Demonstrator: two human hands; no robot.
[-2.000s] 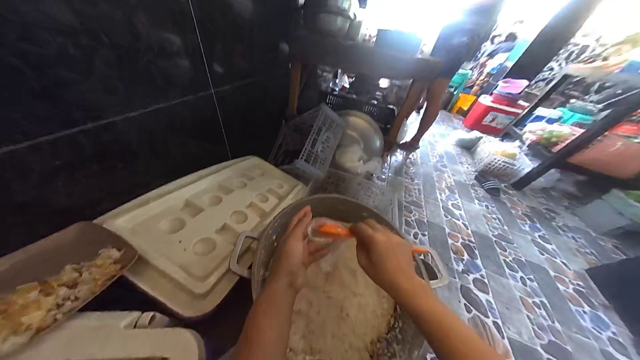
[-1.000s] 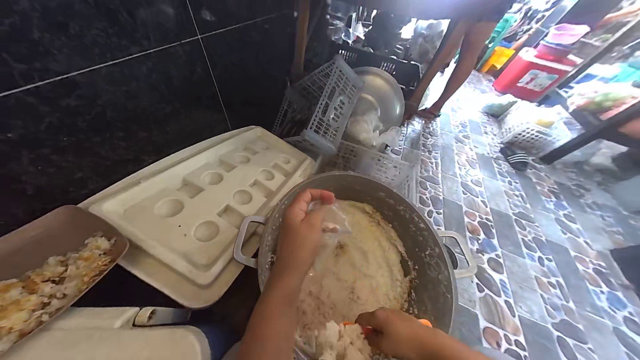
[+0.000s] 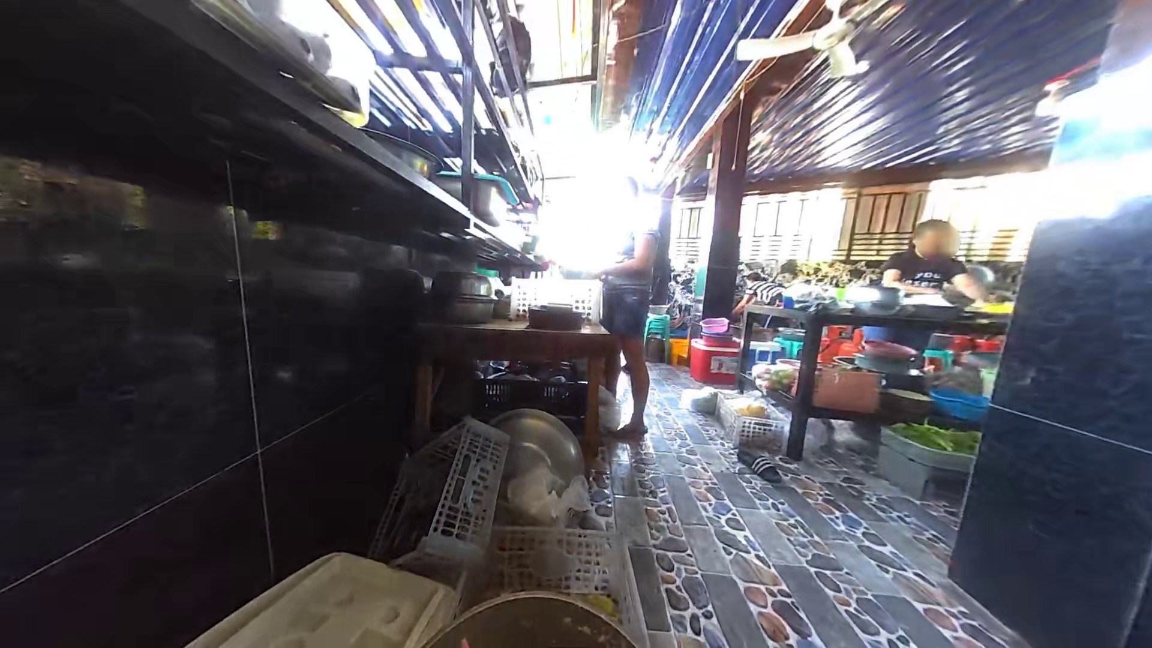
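Note:
Only the far rim of a large metal pot (image 3: 531, 605) shows at the bottom edge of the head view; its contents are hidden below the frame. A tiny bit of what may be a fingertip shows inside its rim, too little to tell which hand. Otherwise both my hands are out of view. Left of the pot lies a cream moulded plastic lid (image 3: 337, 607). Just beyond it are white plastic crates (image 3: 468, 486) and a big metal basin (image 3: 540, 441) with a plastic bag (image 3: 540, 495) against it.
A wooden table (image 3: 513, 340) stands ahead with a person beside it. Above the dark tiled wall (image 3: 180, 405) runs a long shelf (image 3: 405, 180). On the right are a black rack (image 3: 801, 387), a red cooler (image 3: 714, 362), a slipper (image 3: 760, 465), a dark pillar (image 3: 1062, 432) and people farther back.
The view has swung far up. One second ago my left hand was over the pot with a clear plastic bag and my right hand held an orange-handled tool at the rice; neither shows clearly now.

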